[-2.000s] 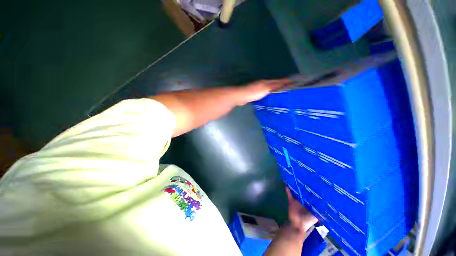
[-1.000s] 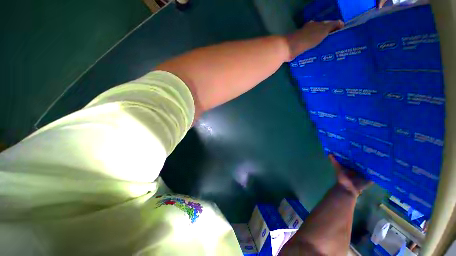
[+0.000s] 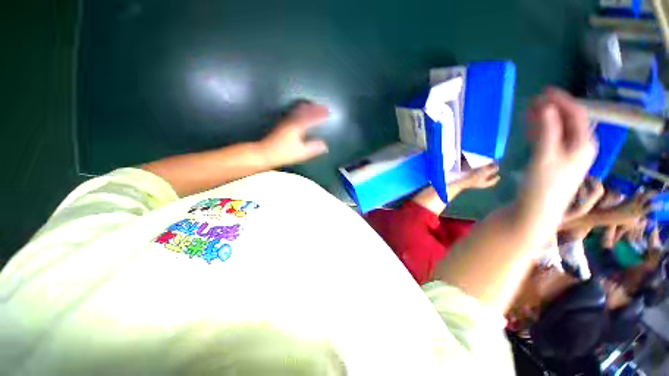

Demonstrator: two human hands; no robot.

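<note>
Several blue cartons stand on the dark green bench in front of me. One open carton (image 3: pixel 437 156) has white flaps up and a white item inside. A blue carton panel (image 3: pixel 488 110) stands behind it, and another blue carton (image 3: pixel 389 183) lies at its left. My left hand (image 3: pixel 297 136) is over the bench left of the cartons, empty, thumb and fingers apart. My right hand (image 3: pixel 561 139) is raised right of the cartons, blurred, fingers loosely bent, with nothing visible in it.
A person in red (image 3: pixel 411 239) sits close beside me, one hand (image 3: pixel 480 176) at the open carton. More people's hands and a dark cap (image 3: pixel 572 316) are at the lower right. A pale rail (image 3: pixel 623 116) and more blue cartons (image 3: pixel 607 150) are at the right.
The view has swung away from the large stack of blue cartons, now out of view. Both my hands are off the stack. The open cartons appear higher and more central.
</note>
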